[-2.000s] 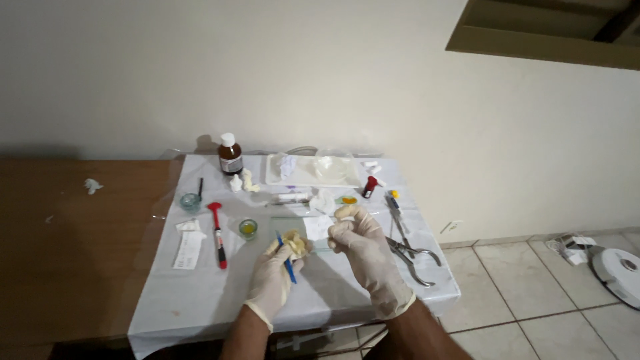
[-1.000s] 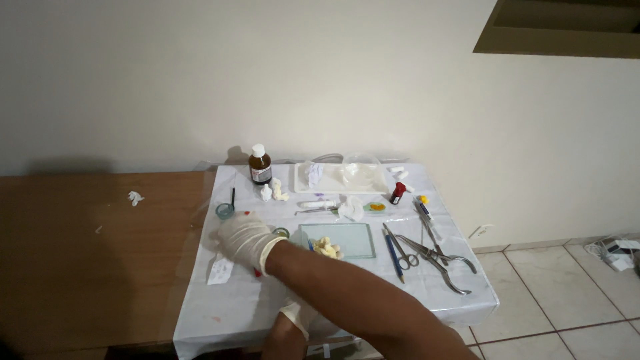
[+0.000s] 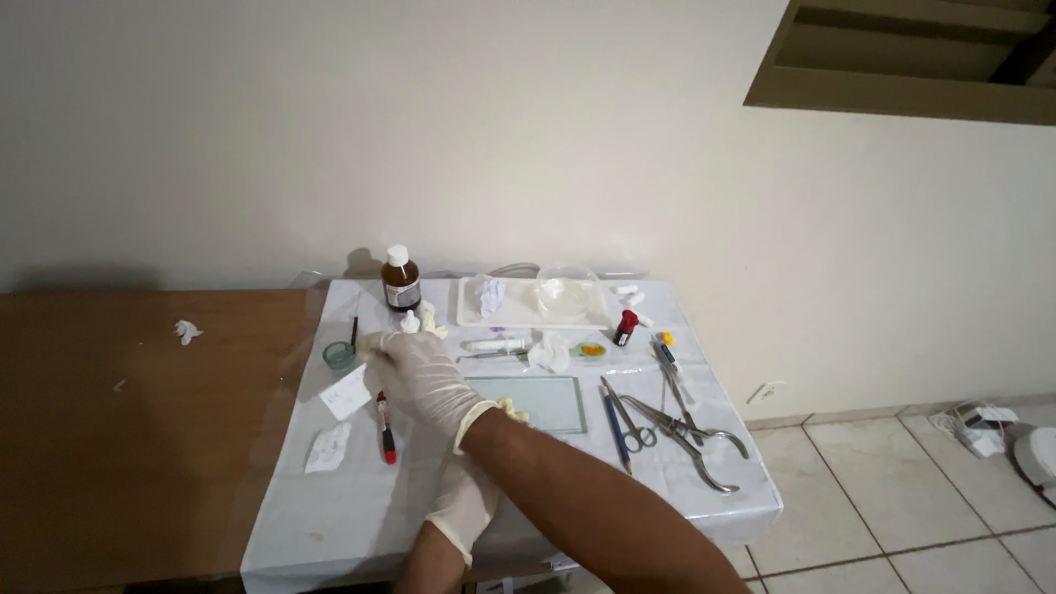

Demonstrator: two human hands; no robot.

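Note:
My right hand [image 3: 421, 375], in a pale latex glove, reaches across to the left with its forearm over my left wrist. Its fingertips are beside a small glass dish [image 3: 338, 355] and touch or overlap a white paper sheet [image 3: 347, 393]; whether they grip it is unclear. My left hand [image 3: 469, 495], gloved too, lies beneath the right arm, its fingers hidden. Just beyond it a cream-coloured lump [image 3: 513, 409] shows at a glass slab [image 3: 554, 403]. A red and black marker-like tool [image 3: 386, 429] lies below my right hand.
A brown bottle [image 3: 402, 285] and a white tray [image 3: 470, 318] stand at the back. Forceps-like pliers [image 3: 685, 436], scissors [image 3: 637, 433] and a blue pencil-like tool [image 3: 615, 425] lie at the right. Crumpled paper [image 3: 328, 448] is at the left, a red-capped bottle [image 3: 625, 328] at the back right.
From over the right of the table, my right hand has crossed to the left side. The white paper sheet has shifted and tilted since a second ago. The left hand is now mostly covered.

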